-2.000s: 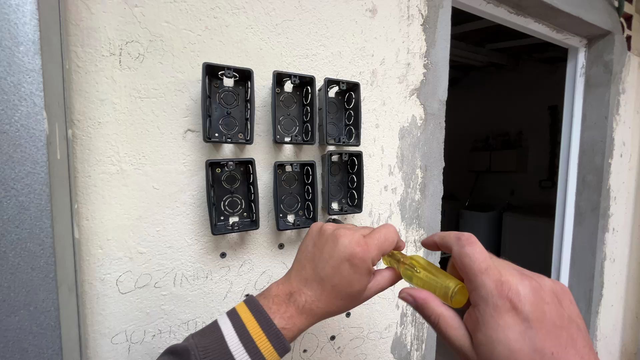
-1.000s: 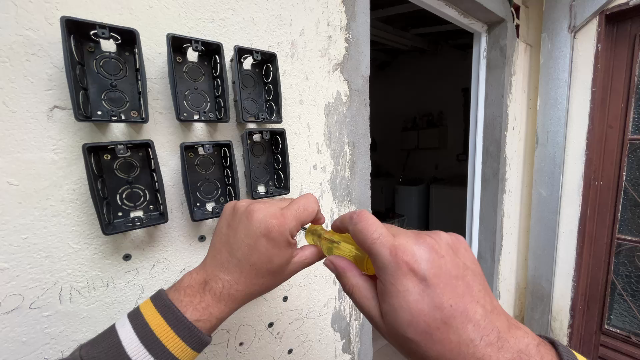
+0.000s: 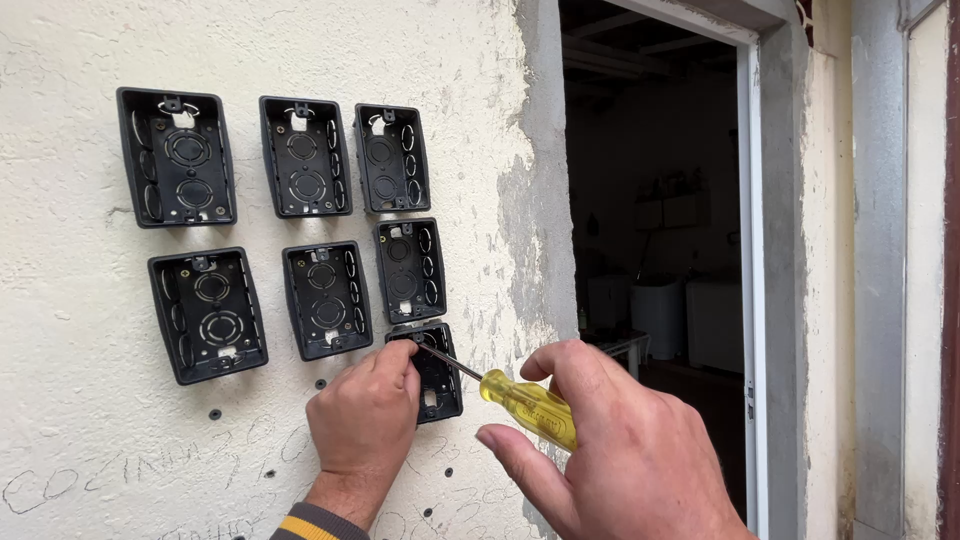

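Observation:
My right hand has the yellow translucent handle of a screwdriver between thumb and fingers, its palm end toward my palm. The metal shaft points up and left into the top of a black plastic electrical box, the lowest in the right-hand column. At that box's upper left edge is my left hand, its fingertips beside the screwdriver's tip; whether they pinch a screw cannot be seen. Directly above is another black box on the wall. The left hand covers the lower box's left side.
Several more black electrical boxes are fixed to the rough cream wall. Below them are wall plugs in holes and pencil writing. To the right, a doorway with a white metal frame opens on a dark room.
The lowest box in the right column shows more fully between my hands, with the screwdriver's shaft now visible inside it. The view has swung right since the oldest frame.

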